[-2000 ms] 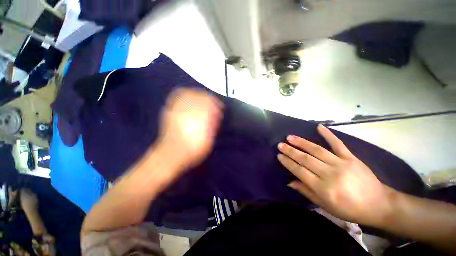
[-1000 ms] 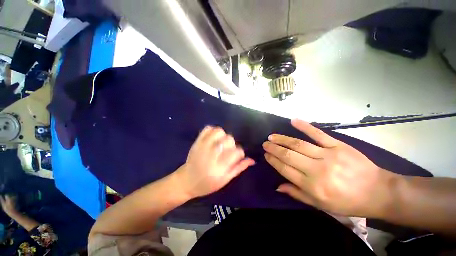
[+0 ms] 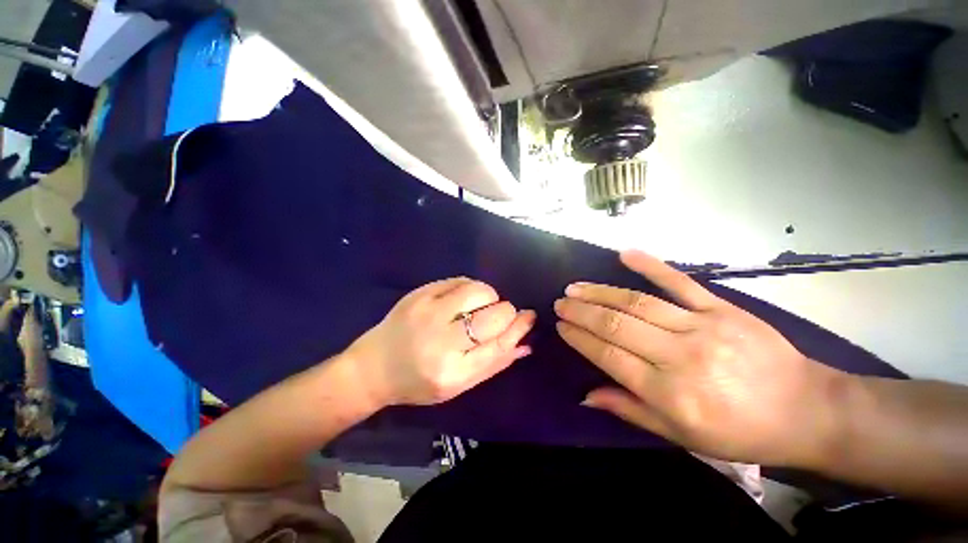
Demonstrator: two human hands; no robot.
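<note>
A large dark navy garment panel (image 3: 287,244) lies across the machine table, with curved edges and a few small pale marks. A thin white piping line (image 3: 178,159) shows at its far left. My left hand (image 3: 451,339), with a ring, rests on the panel with its fingers curled; whether it pinches cloth cannot be told. My right hand (image 3: 690,366) lies flat on the panel, fingers extended. The sewing machine head (image 3: 372,85) stands just beyond the panel's upper edge. Its ribbed tension dial (image 3: 616,186) shows. The needle area is not clear.
A blue slab (image 3: 127,361) with dark cut pieces (image 3: 111,233) on it lies at the left. A dark piece (image 3: 870,85) lies on the white machine table (image 3: 732,202) behind. A neighbouring machine (image 3: 42,228) and a person's arm (image 3: 34,361) show at the far left.
My left hand has come down and right across the panel, closer to my right hand, and now looks still. My right hand has shifted slightly left. The view has shifted, showing the machine head larger.
</note>
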